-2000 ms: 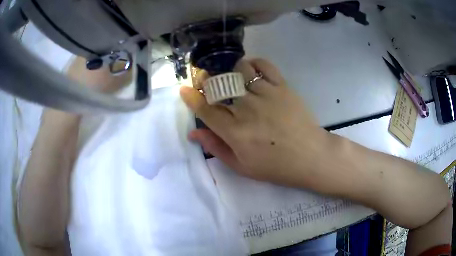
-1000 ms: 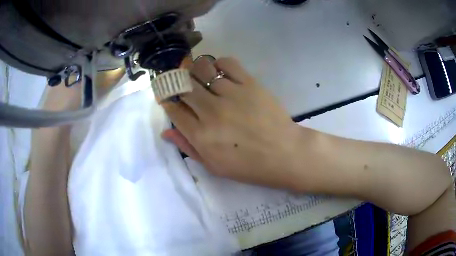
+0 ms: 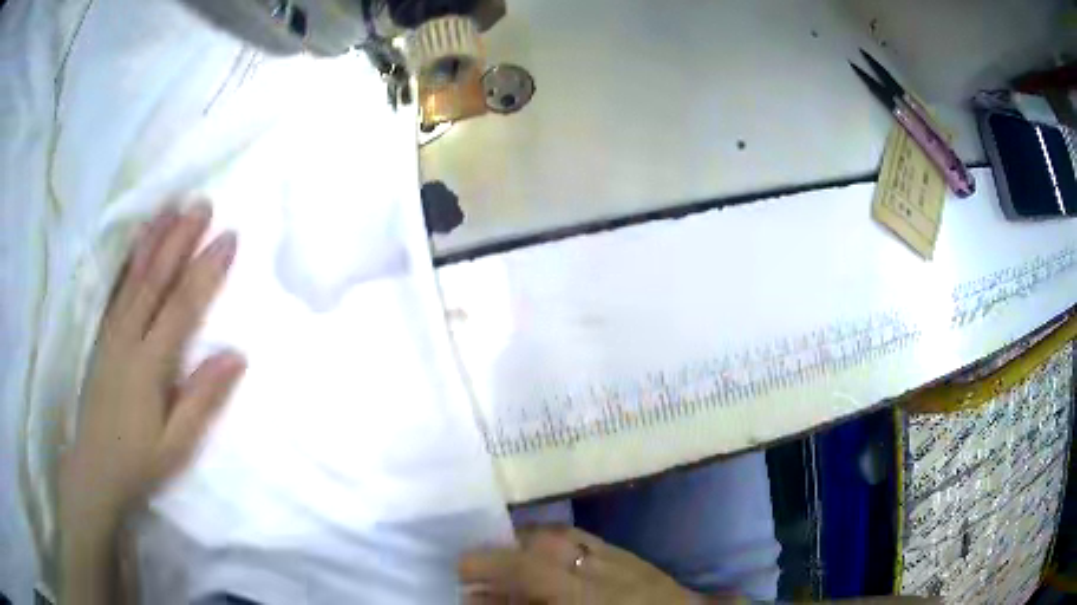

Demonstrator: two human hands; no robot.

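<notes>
A white garment piece (image 3: 343, 390) lies over the machine bed and hangs past the table's front edge. Its straight right side runs down from the presser foot (image 3: 396, 85). My left hand (image 3: 154, 355) lies on the cloth at the left, fingers spread, slightly blurred. My right hand (image 3: 567, 565) is at the bottom, at the cloth's lower right corner, with its fingertips closed on the cloth edge. The ribbed cream knob (image 3: 444, 43) and an orange-brown block (image 3: 455, 97) are beside the foot.
Pink-handled snips (image 3: 933, 144) lie on a tan tag (image 3: 907, 201), with a smartphone (image 3: 1030, 166) at far right. A round metal disc (image 3: 509, 89) is right of the foot. A printed ruler (image 3: 709, 384) runs along the front edge. A yellow-edged patterned board (image 3: 986, 473) is at lower right.
My right hand has moved from beside the needle area down to the cloth's lower corner. My left hand has come back from behind the machine head onto the cloth. The view has shifted.
</notes>
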